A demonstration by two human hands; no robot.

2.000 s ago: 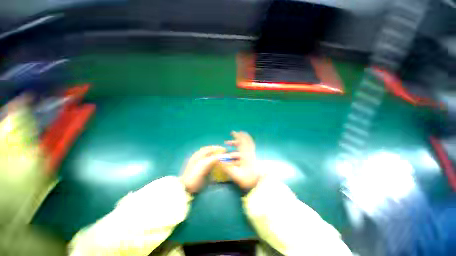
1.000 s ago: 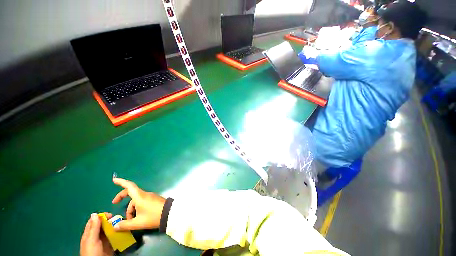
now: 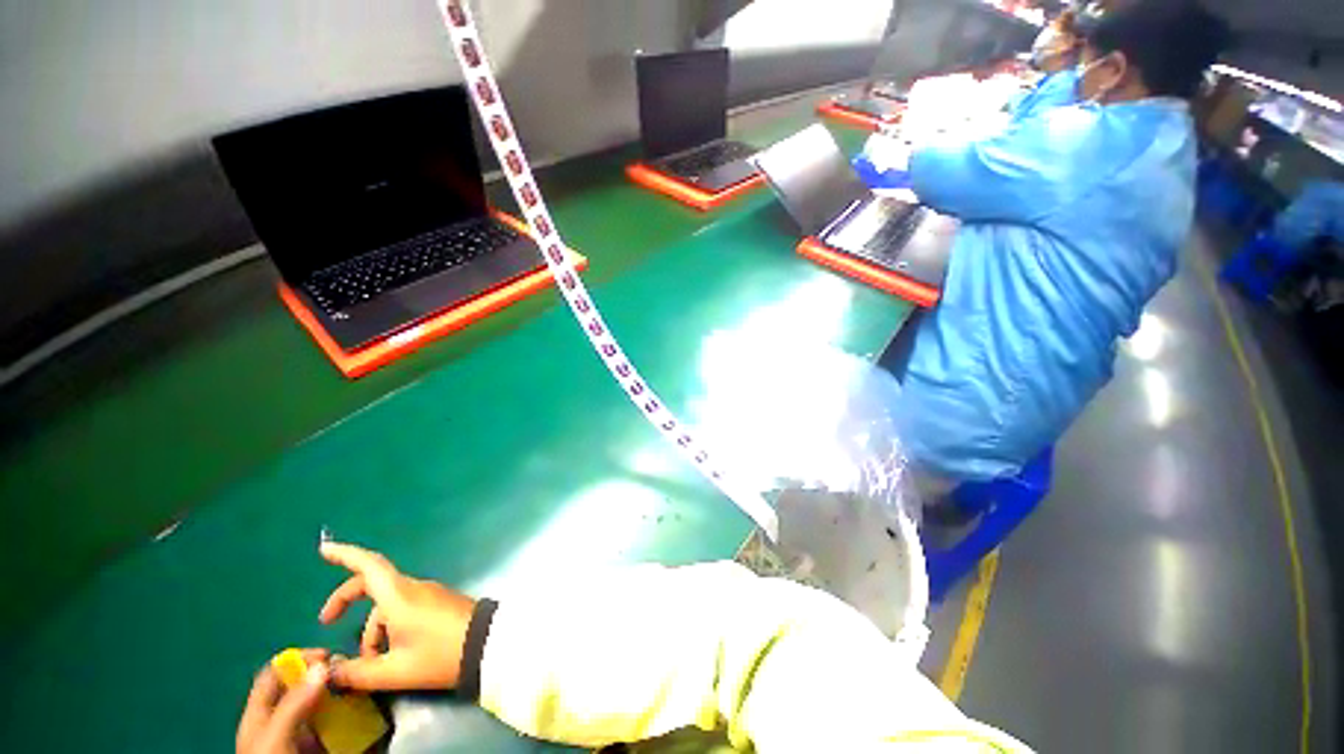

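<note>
My left hand [image 3: 276,710], cut off by the bottom edge, holds a yellow piece [image 3: 348,722]. My right hand [image 3: 401,626] is beside it, its thumb and lower fingers close to the yellow piece. Its index finger points out with a small dark label [image 3: 326,541] on the tip. I cannot see the blue label on the yellow piece now.
An open laptop [image 3: 425,273] stands on a red-orange tray [image 3: 350,358] at the back left. A long label strip [image 3: 579,302] hangs down to a whitish bin [image 3: 911,597]. Clear film [image 3: 826,386] lies beside it. A person in blue [image 3: 1032,251] works at a laptop [image 3: 884,233] on the right.
The view has shifted slightly. My left fingers now cover more of the yellow piece, and the blue label no longer shows. The small dark label stays on my right index fingertip.
</note>
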